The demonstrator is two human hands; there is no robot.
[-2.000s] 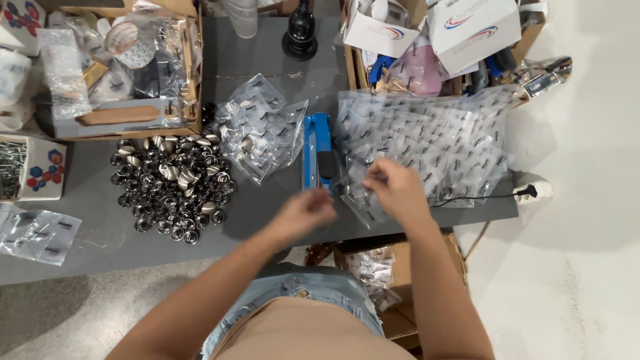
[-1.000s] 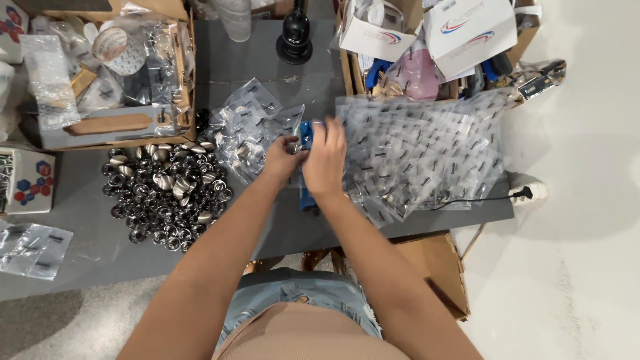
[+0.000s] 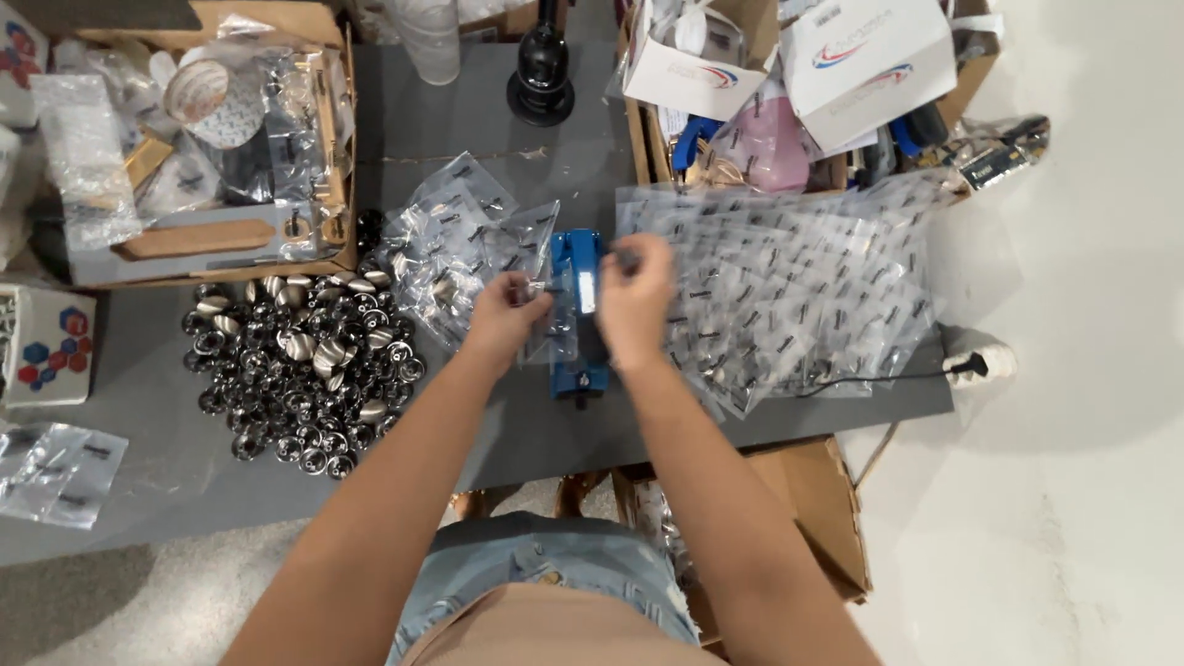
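A blue impulse sealer (image 3: 578, 314) stands on the grey table between my hands. My left hand (image 3: 507, 310) pinches a clear plastic bag (image 3: 552, 338) whose edge lies over the sealer's left side. At the sealer's right side is my right hand (image 3: 636, 287), slightly blurred, its fingers curled by a dark part of the sealer; whether it grips anything is hidden. Filled clear bags (image 3: 453, 231) lie in a heap beyond my left hand. Many printed clear bags (image 3: 786, 277) spread in overlapping rows to the right. A pile of metal knobs (image 3: 305, 361) lies to the left.
Cardboard boxes of mixed parts stand at the back left (image 3: 213, 273) and back right (image 3: 638, 139). A black stand (image 3: 540, 92) and plastic cups (image 3: 430, 42) are between them. A black cable (image 3: 869, 377) runs over the right edge. An open carton (image 3: 805, 518) sits below the table.
Both hands were together over the sealer's far end a second ago. Now they are apart on either side of it, nearer to me, and a bag shows at my left hand.
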